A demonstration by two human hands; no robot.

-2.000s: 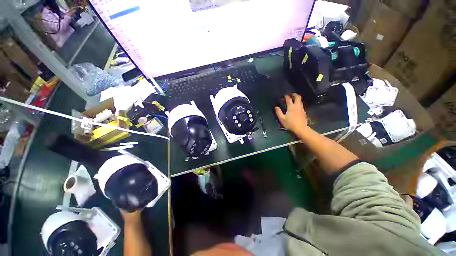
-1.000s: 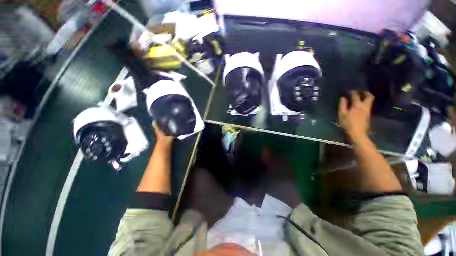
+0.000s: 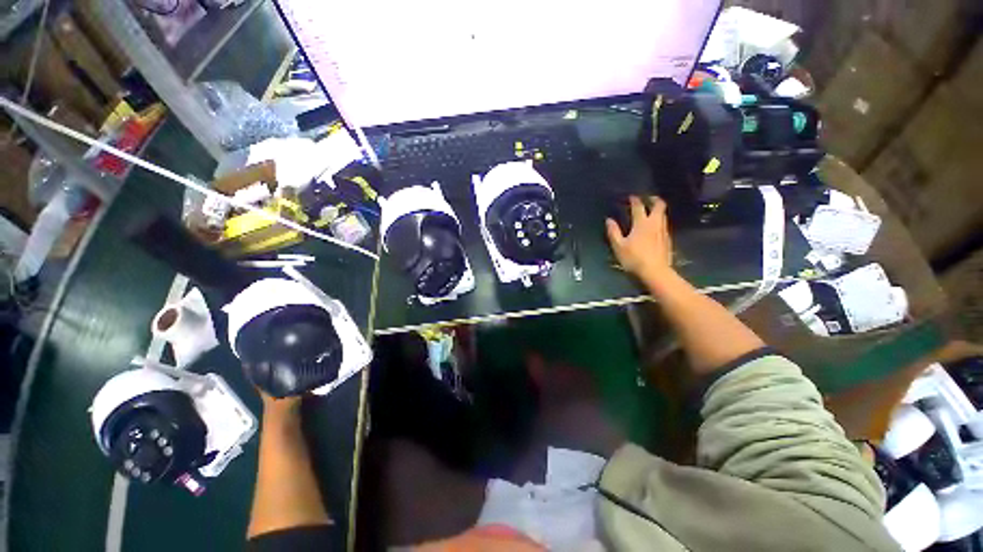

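Observation:
My right hand (image 3: 644, 239) lies over the dark mouse (image 3: 622, 215), right of the keyboard. My left hand (image 3: 282, 415) is at the lower edge of a white and black dome camera (image 3: 287, 347) on the left bench; its fingers are hidden behind the black ball. Another dome camera (image 3: 151, 433) with a ring of small lights sits at the lower left. Two more dome cameras, one (image 3: 427, 246) with its lens turned down and one (image 3: 522, 223) with its light ring showing, stand side by side below the keyboard (image 3: 464, 151).
A bright monitor (image 3: 496, 54) stands at the back. A black box device (image 3: 690, 140) is right of the keyboard, with a white strip (image 3: 772, 232) beside it. A tape roll (image 3: 169, 321) and a parts box (image 3: 232, 210) are on the left. White cameras (image 3: 927, 464) lie at the lower right.
The view swung left-down and back, so the monitor shows fully again. The right hand stays at the mouse and the left hand at the same camera.

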